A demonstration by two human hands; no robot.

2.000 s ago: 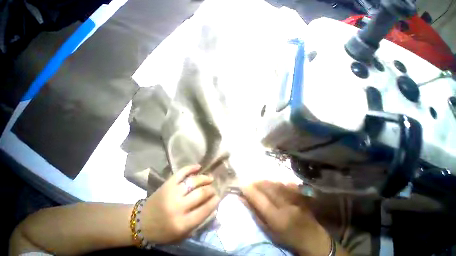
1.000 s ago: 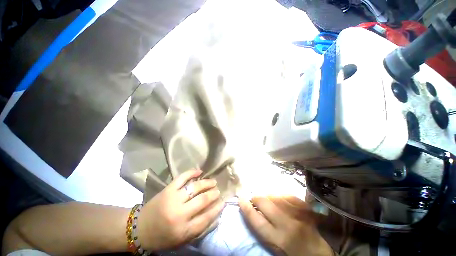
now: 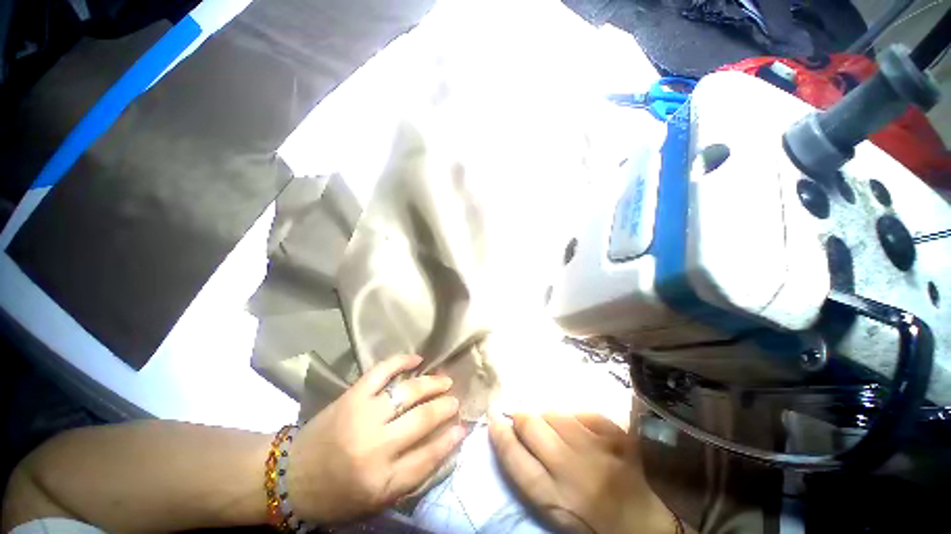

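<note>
A crumpled, shiny brown-grey fabric panel lies on the white table in front of me, bunched to the left of the sewing machine head. My left hand lies on its near end, fingers bent over the cloth. My right hand lies flat to the right, its fingertips at the cloth's near edge, close to my left fingertips. Whether it grips cloth cannot be told. Strong lamp glare hides the needle area and part of the cloth.
A large flat brown panel lies at the left, beside blue tape on the table edge. Blue-handled scissors lie behind the machine head. Dark cloth and a red bag are at the back right. Brown cloth lies under the machine arm.
The view has shifted, so the machine head sits further right than two seconds ago and the scissors now show. Both hands stay at the cloth's near end, with my right fingertips slightly shifted.
</note>
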